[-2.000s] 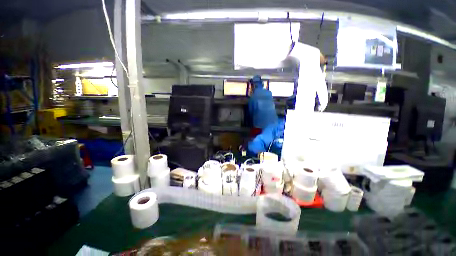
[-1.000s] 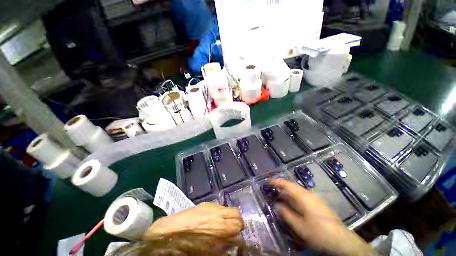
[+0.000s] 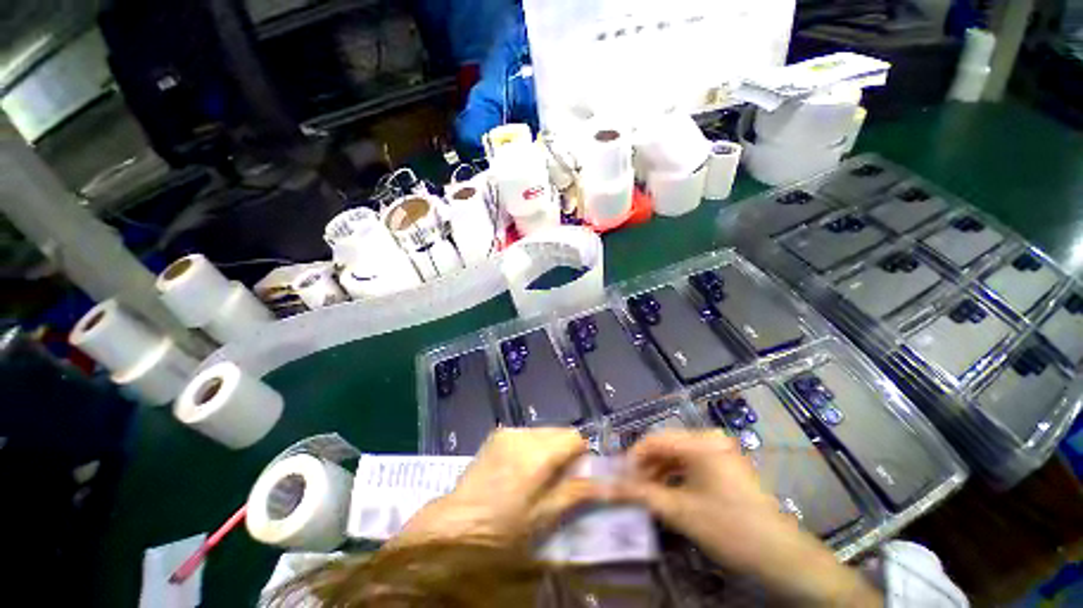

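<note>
My left hand [image 3: 499, 493] and my right hand [image 3: 713, 493] meet over the near row of a clear blister tray [image 3: 938, 475]. Their fingertips hold a small whitish label piece [image 3: 606, 470], blurred. A second pale printed piece [image 3: 600, 534] lies just below the fingers; its exact form is unclear. A printed label strip [image 3: 410, 475] runs from under my left hand toward the label roll in use [image 3: 292, 501]. Dark smartphones [image 3: 612, 360] with camera lenses sit in the tray pockets. Hair partly covers my left hand.
Stacked filled trays [image 3: 914, 279] stand at the right. Spare label rolls [image 3: 410, 232] are massed at the back, others [image 3: 229, 404] at left. Backing liner [image 3: 356, 333] curves across the green bench to an open loop [image 3: 555, 271]. A red pen [image 3: 209, 544] lies on a paper slip [image 3: 170, 572].
The view first tilted down onto the bench. Since the last earlier frame, my hands have come together at the fingertips, and the label strip has swung flatter beside the roll.
</note>
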